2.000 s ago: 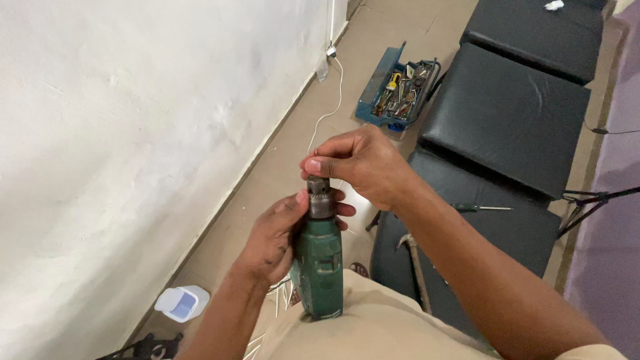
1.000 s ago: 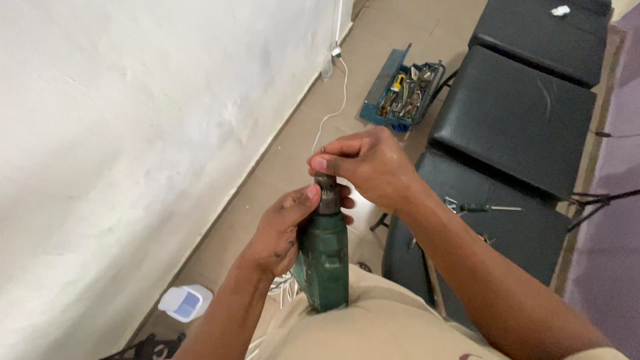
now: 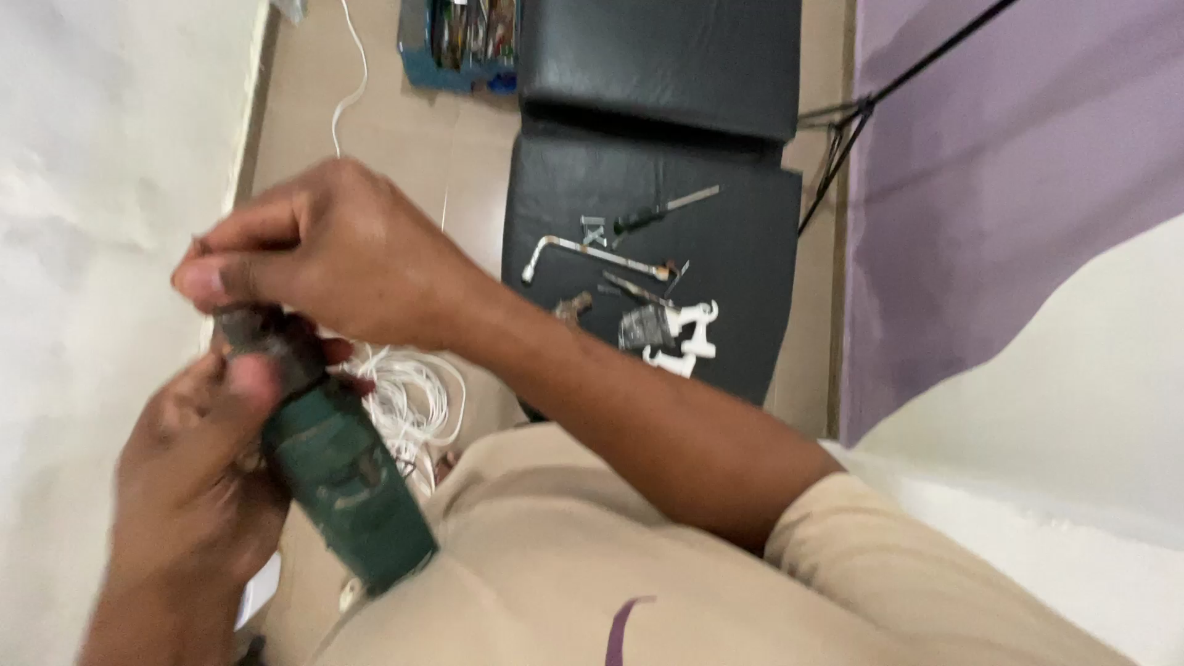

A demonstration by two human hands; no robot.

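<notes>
A green power drill (image 3: 347, 481) points up and away from my body, its rear end against my shirt. My left hand (image 3: 208, 453) is wrapped around the drill's dark metal chuck (image 3: 277, 347) and upper body, thumb across the chuck. Over the open end of the chuck, my right hand (image 3: 314, 250) has its thumb and fingertips pinched together. A small dark tip shows at those fingertips, probably a drill bit; most of it is hidden and blurred.
A black padded bench (image 3: 740, 250) holds a screwdriver (image 3: 638, 218), an L-shaped socket wrench (image 3: 601, 254), screws (image 3: 593, 231), pliers (image 3: 638, 291) and white plastic brackets (image 3: 698, 328). Behind is a blue toolbox (image 3: 435, 79). Coiled white cable (image 3: 407, 398) lies on the floor near the left wall.
The view has swung right and down, showing more of the bench and its tools. Both hands still hold the same places at the drill's chuck.
</notes>
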